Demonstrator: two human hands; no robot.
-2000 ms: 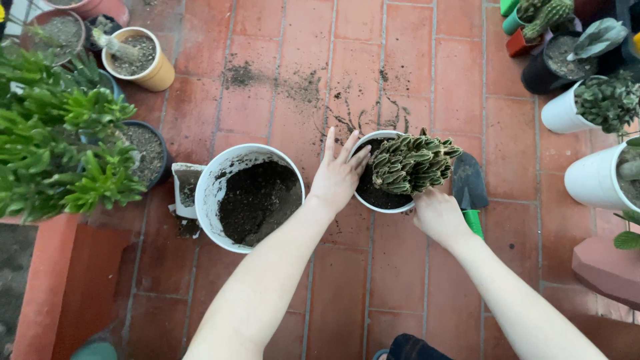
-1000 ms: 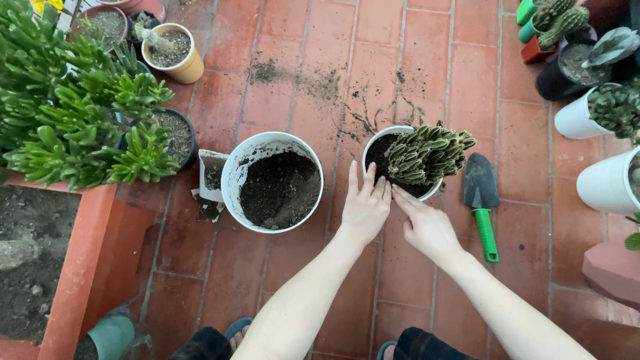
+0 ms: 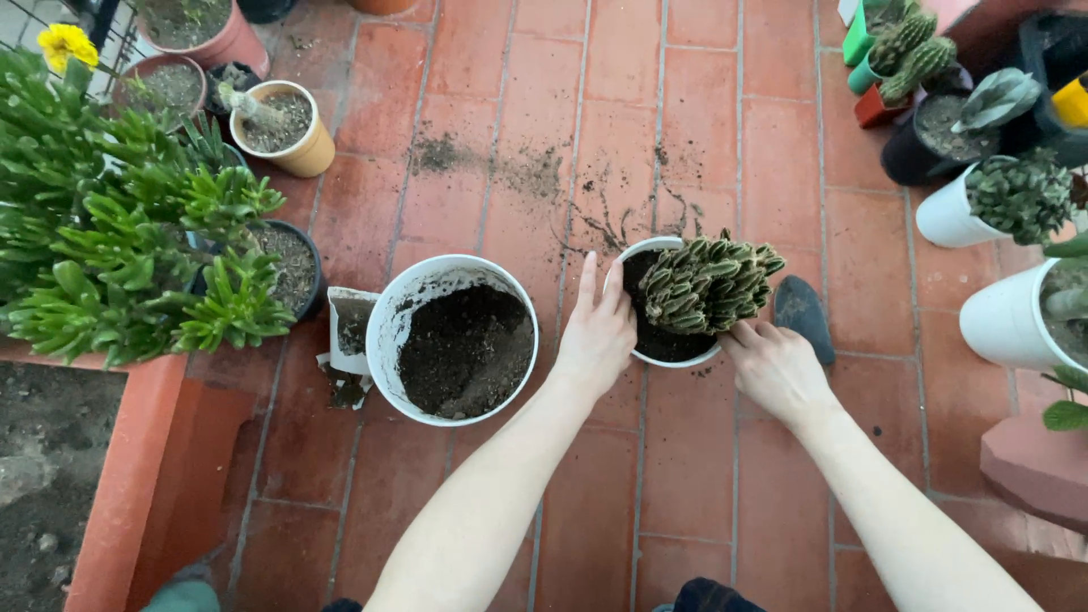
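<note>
A clustered, ribbed succulent leans to the right in a white pot partly filled with dark soil. My left hand is at the pot's left rim, fingers spread, its thumb side hidden against the pot. At the lower right rim, under the plant's edge, is my right hand; its fingertips are partly hidden, so a hold cannot be told. Behind that hand lies a garden trowel, its dark blade showing and its handle covered. To the left stands a white bucket holding dark potting soil.
A torn white container with soil touches the bucket's left side. Loose soil and root bits lie on the tiles beyond the pot. Potted plants line both sides, with a tan pot at left and a white pot at right. A terracotta planter is lower left.
My left hand has moved from the pot's near edge to its left rim. My right hand has shifted right along the rim, and the trowel's green handle is no longer visible.
</note>
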